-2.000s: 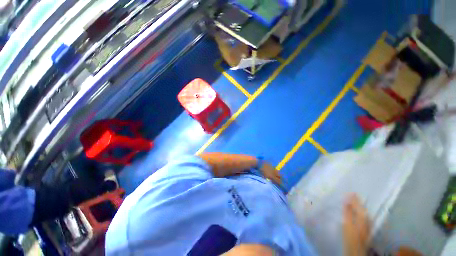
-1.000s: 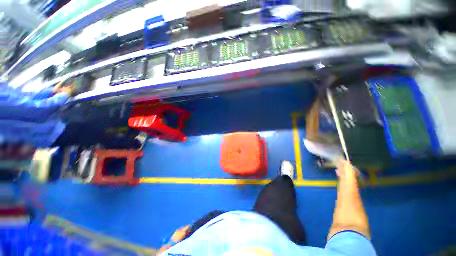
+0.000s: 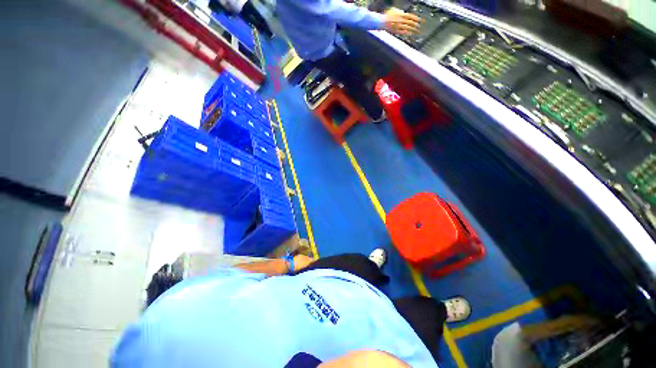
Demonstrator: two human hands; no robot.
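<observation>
My left hand (image 3: 302, 262) is small and low in the picture, with a blue band at its wrist. It hangs beside my body near the blue crates; its fingers are too small to make out. My right hand is out of the picture. Black carrier fixtures lie in a row on the rail line at the upper right. One holds a green circuit board (image 3: 570, 108), and another holds a second green board (image 3: 489, 59). A third board (image 3: 645, 177) is cut off by the right edge.
A red stool (image 3: 431, 228) stands close in front of my feet. Another red stool (image 3: 404, 113) and an orange-red stool (image 3: 337, 113) stand farther off. Blue crates (image 3: 198, 164) are stacked on the left. Another person's hand (image 3: 401, 22) is over the far rail. A cart's edge shows at the lower right.
The view has swung left along the line, bringing in the crates and the other person. My right hand, seen over the cart earlier, has left the picture. My left hand shows beside my body.
</observation>
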